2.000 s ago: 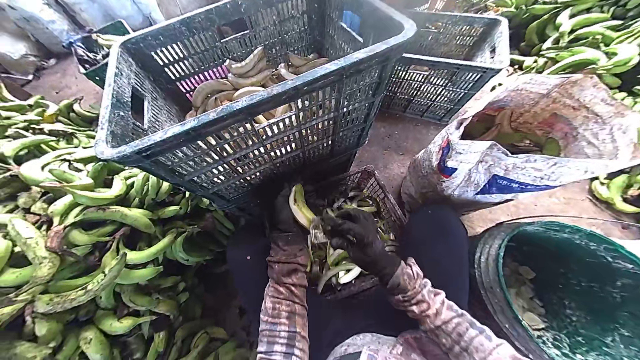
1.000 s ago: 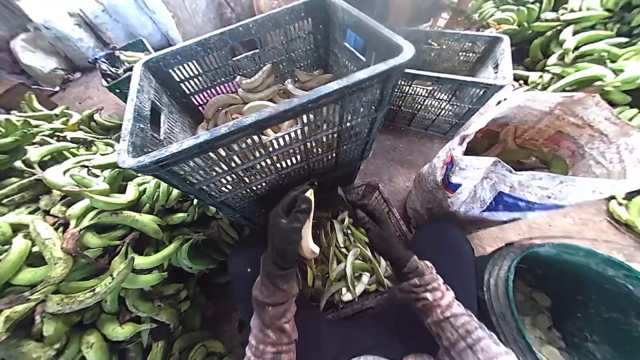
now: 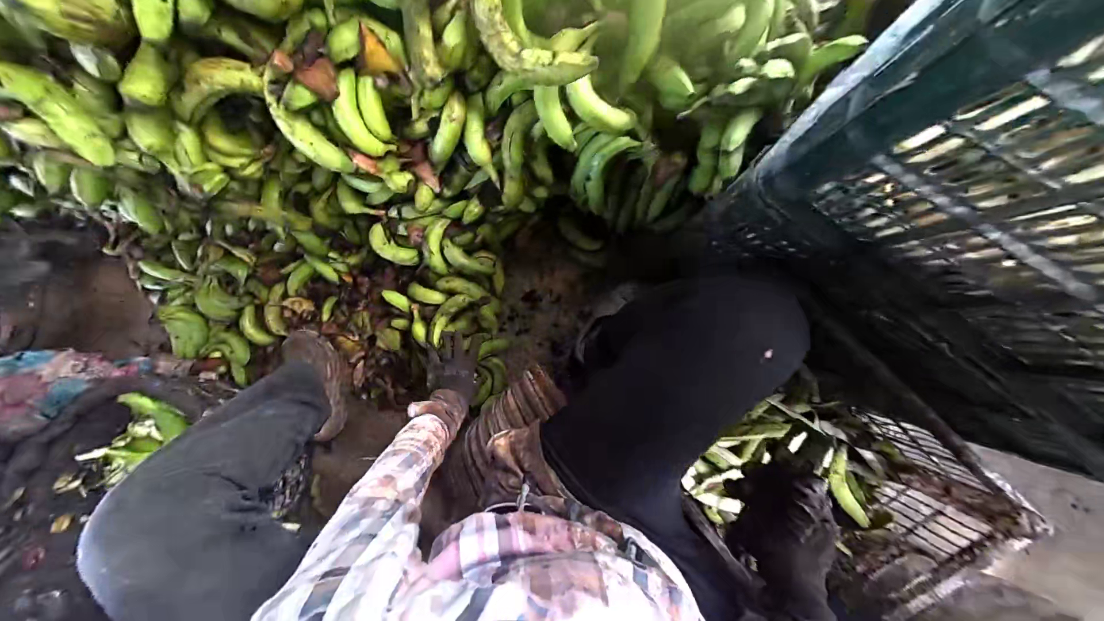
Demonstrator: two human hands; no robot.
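My left hand (image 3: 453, 366), in a dark glove, reaches down with its fingers apart at the edge of a low heap of small green plantains (image 3: 453, 297). Nothing shows in its grasp. At the lower right, my right hand (image 3: 780, 526), dark-gloved and in shadow, is over the small crate (image 3: 936, 517); its fingers are too dark to read. Green peel strips (image 3: 759, 444) lie in that crate, and one green piece (image 3: 847, 487) lies beside the right hand.
A big heap of green plantains (image 3: 362, 112) spreads across the top. A large dark plastic crate (image 3: 931, 233) stands at the right, close to my dark-trousered knee (image 3: 690, 371). At the left is another person's grey-trousered leg (image 3: 216, 500), near dried leaves and scraps.
The view has swung strongly left. My left hand, which held a partly peeled plantain above the small crate, is now down at the heap without it. My right hand is still by the small crate.
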